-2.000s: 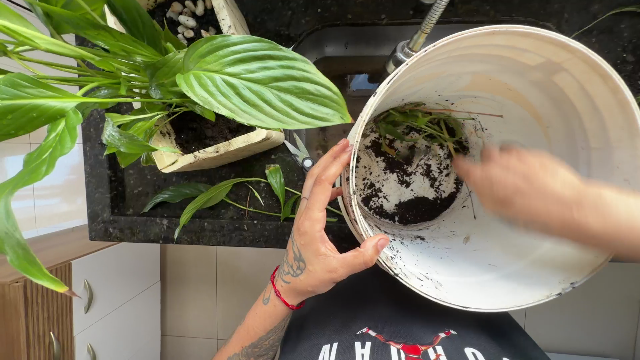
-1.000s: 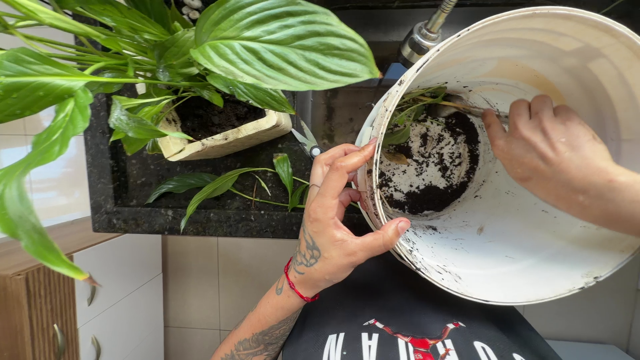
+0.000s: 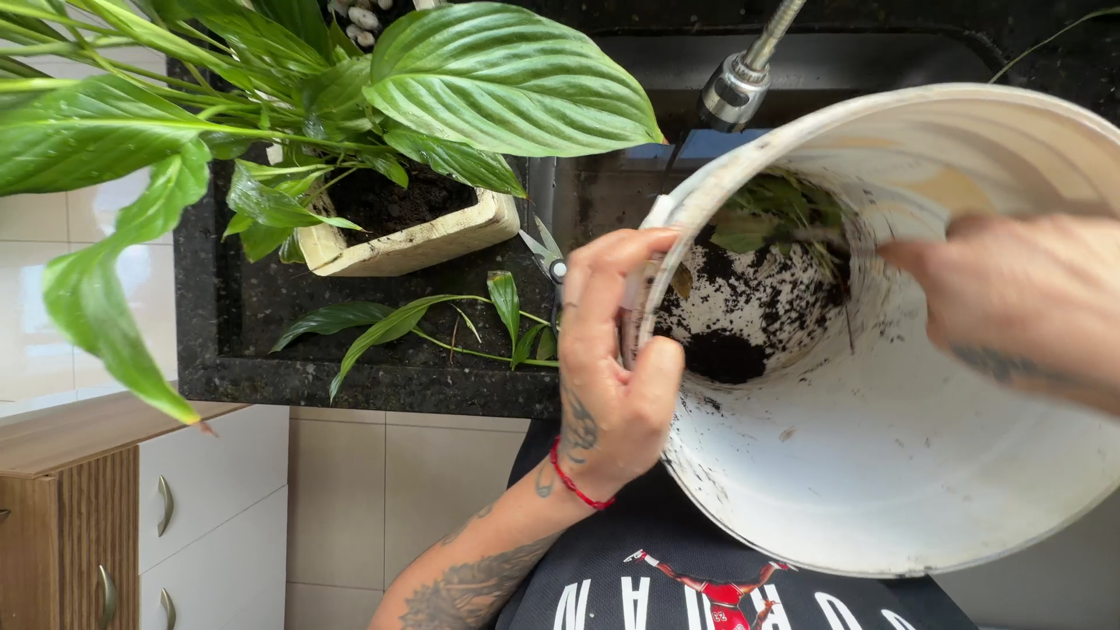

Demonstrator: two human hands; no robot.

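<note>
My left hand (image 3: 617, 359) grips the rim of a large white plastic bucket (image 3: 910, 472), which is tilted with its mouth toward me. Dark soil (image 3: 726, 354) and green plant cuttings (image 3: 779, 210) lie on the bucket's bottom. Inside the mouth, at the right, is my right hand (image 3: 1006, 289), blurred by motion; whether its fingers hold anything cannot be made out. Partly hidden behind my left hand are scissors (image 3: 549, 254) with parted blades. To the left, a broad-leaved green plant (image 3: 516, 79) grows in a cream rectangular planter (image 3: 420, 241) holding soil.
Cut leaves and stems (image 3: 394, 324) lie on the black granite counter (image 3: 262, 372). Behind the bucket are a dark sink (image 3: 604, 184) and a metal faucet spray head (image 3: 735, 92). White stones (image 3: 360, 19) show at the top. White drawers (image 3: 214, 490) stand lower left.
One second ago my right hand was at the upper right of the bucket's inside with its fingers near a stem; now it is blurred and lower against the bucket. My left hand stays on the rim.
</note>
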